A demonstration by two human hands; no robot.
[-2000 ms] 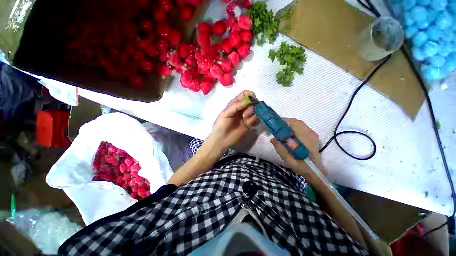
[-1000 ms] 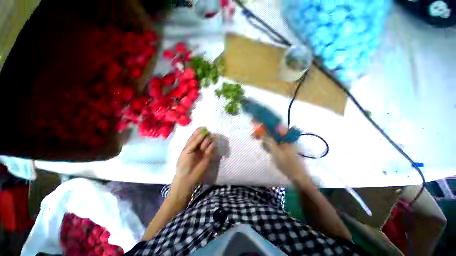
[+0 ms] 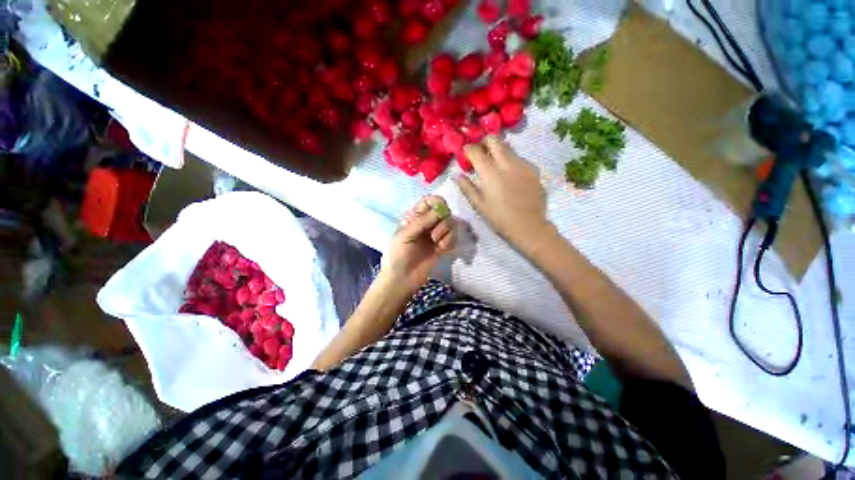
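Note:
My left hand holds a small green leaf cap at its fingertips, above the white cloth. My right hand reaches to the near edge of the heap of red artificial strawberries; its fingertips touch a red fruit, and I cannot tell if they grip it. Green leaf caps lie in two clumps, the nearer one right of my right hand. The teal glue gun rests at the clear cup on the cardboard sheet, out of my hands.
A large dark carton of red fruits stands at the upper left. A white plastic bag with red fruits is below the table edge at left. A black cord loops at right. Light blue balls lie at the upper right.
My right hand has let go of the glue gun, which now rests at the cup, and has moved left to the red heap. My left hand still holds the leaf cap.

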